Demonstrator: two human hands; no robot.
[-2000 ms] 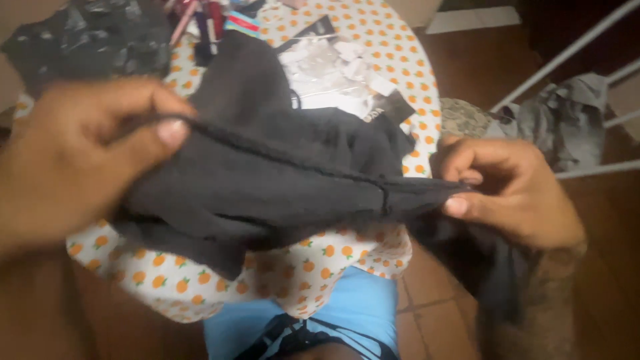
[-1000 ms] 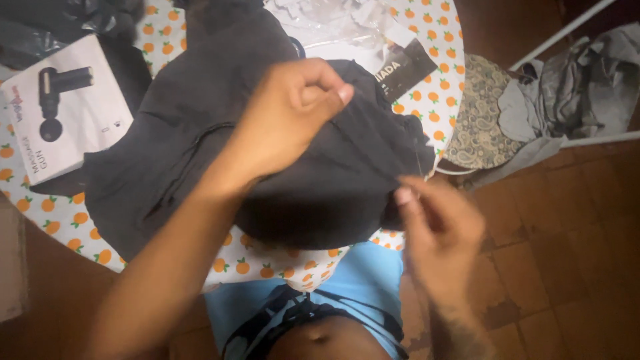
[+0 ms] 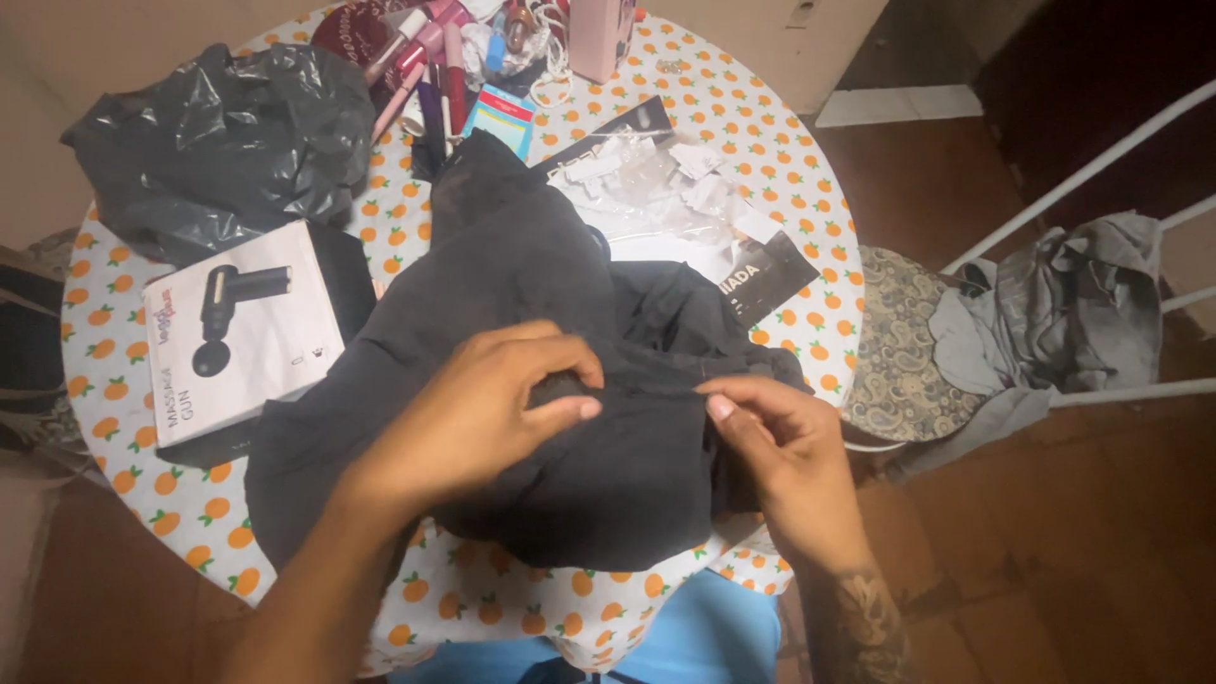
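A black cloth garment (image 3: 589, 475) lies bunched over the front and middle of a round table. Above its middle is my left hand (image 3: 503, 399), thumb and fingers apart with a gap between them and nothing visibly gripped. At the garment's right part, my right hand (image 3: 779, 446) pinches the black fabric between thumb and forefinger. The garment's lower right folds pass partly behind that hand. Just left of the cloth stands a massage gun box (image 3: 247, 332), white on top with black sides.
An orange-print tablecloth (image 3: 798, 180) covers the table. Behind the garment lie clear plastic packaging (image 3: 665, 190) and a black printed card (image 3: 769, 275). A black plastic bag (image 3: 228, 142), cosmetic tubes (image 3: 454, 76) and a pink box (image 3: 598, 38) are farther back. Right stands a paisley-covered stool (image 3: 902, 351).
Two seconds ago both hands held the black cloth stretched up between them; now it rests on the table. My left hand has let go, while my right hand pinches the fabric.
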